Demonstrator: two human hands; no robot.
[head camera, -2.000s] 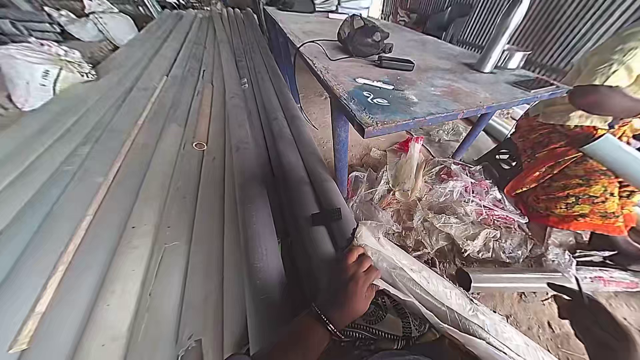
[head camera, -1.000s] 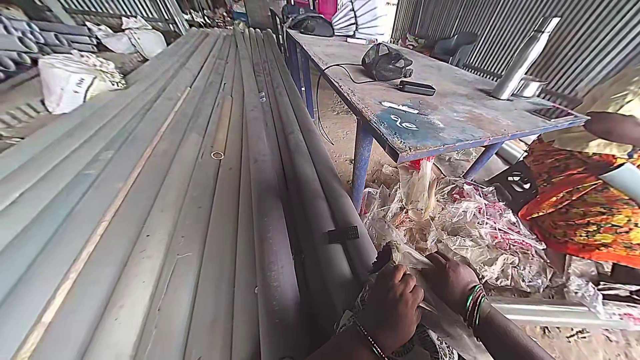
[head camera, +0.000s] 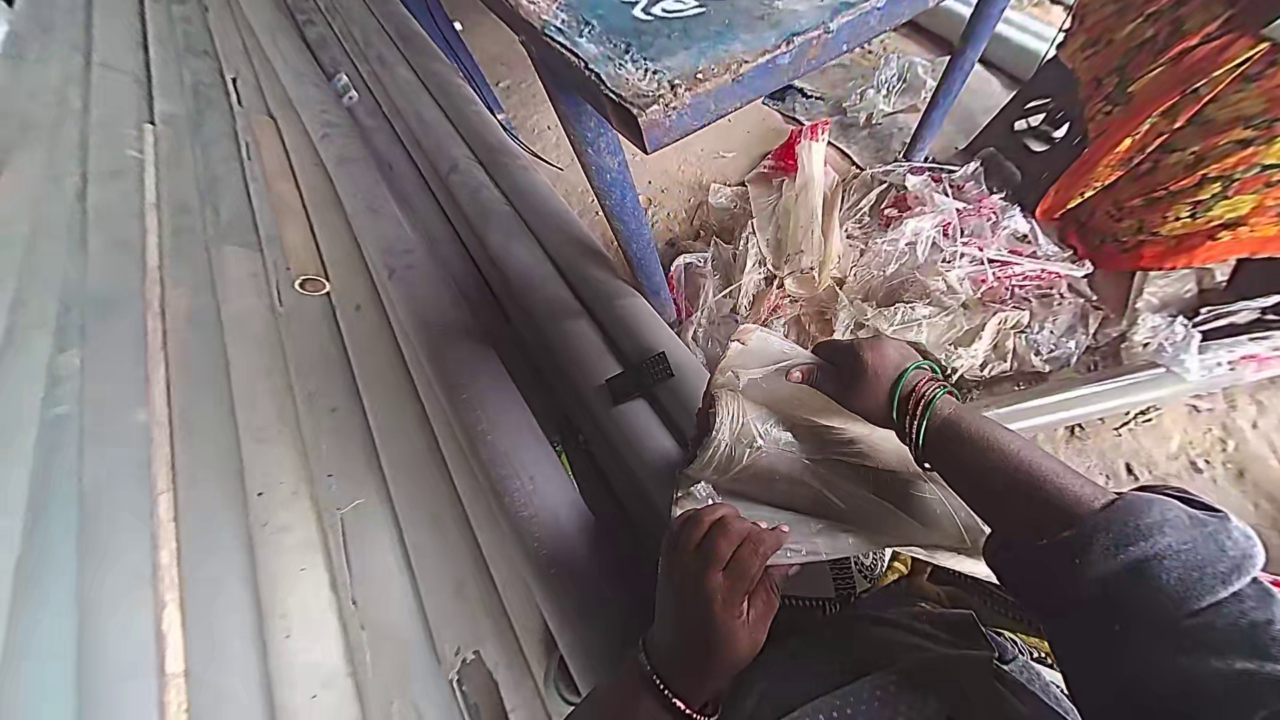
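Observation:
Between my two hands a clear plastic sleeve (head camera: 830, 460) is stretched out over my lap. My left hand (head camera: 725, 590) pinches its lower left edge. My right hand (head camera: 870, 375), with green and reddish bangles at the wrist, grips its upper edge. The sleeve's left end touches the near ends of long grey pipes (head camera: 560, 330). A small black piece (head camera: 640, 378) lies across two of these pipes, just up and left of the sleeve. What is inside the sleeve, if anything, I cannot tell.
A heap of crumpled plastic wrappers (head camera: 960, 270) lies beyond my right hand, beside a blue metal table (head camera: 790, 60). A person in an orange patterned garment (head camera: 1180, 150) is at the upper right. A wrapped pipe (head camera: 1120, 395) lies on the ground. Grey pipes fill the left side.
My right hand, apart from the plastic two seconds ago, has come in and holds it. Since one second ago my hands have moved apart, spreading the sleeve. The view has tilted down.

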